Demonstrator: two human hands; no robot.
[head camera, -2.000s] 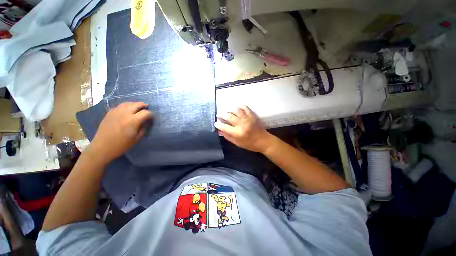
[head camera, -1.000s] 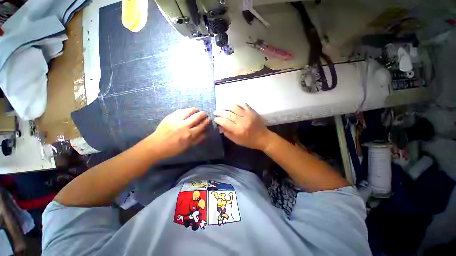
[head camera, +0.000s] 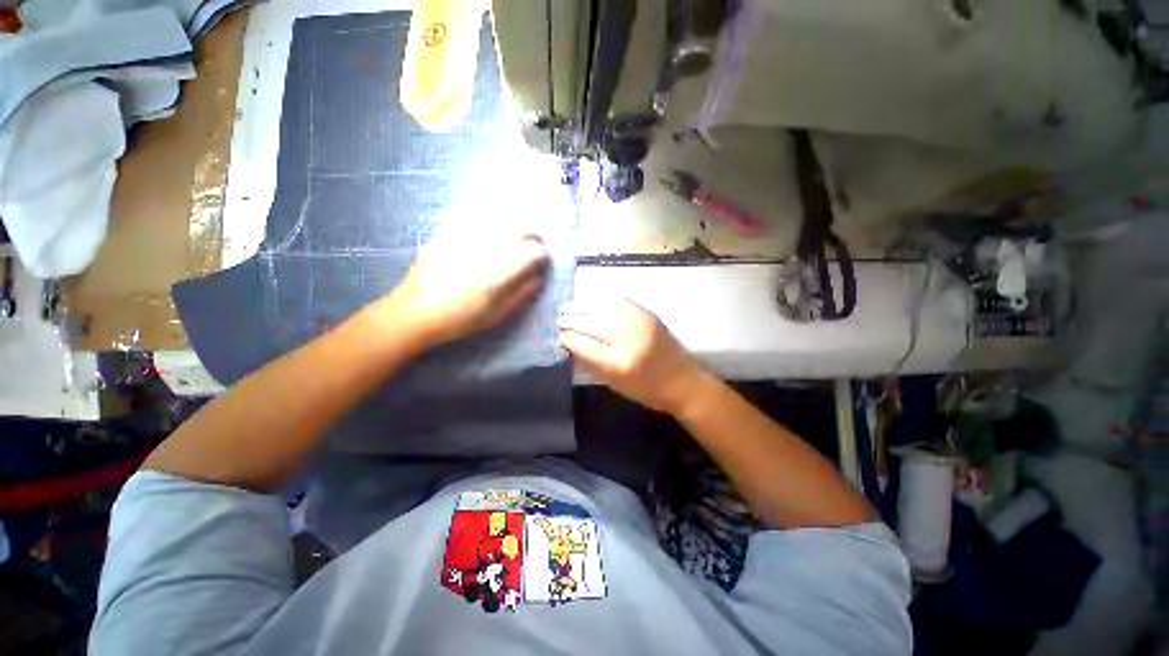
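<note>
A dark blue-grey fabric panel (head camera: 372, 205) with faint pale lines lies flat on the machine table, its near part hanging over the front edge. Its right edge runs up to the lit presser foot and needle (head camera: 572, 169) of the cream sewing machine (head camera: 820, 77). My left hand (head camera: 485, 285) lies on the panel near its right edge, fingers curled and partly washed out by the light. My right hand (head camera: 626, 349) is at the panel's right edge, fingertips touching it; its thumb side is hard to see.
Dark scissors (head camera: 817, 276) and a pink-handled tool (head camera: 718, 205) lie right of the needle. A yellow piece (head camera: 440, 64) is left of the machine head. Pale cut pieces (head camera: 58, 180) lie on brown cardboard (head camera: 160, 237) at left. A white thread cone (head camera: 923, 513) is at lower right.
My left hand has moved right across the panel, from its left part to near its right edge, then slightly farther up. My right hand stays at the edge. The camera view has shifted.
</note>
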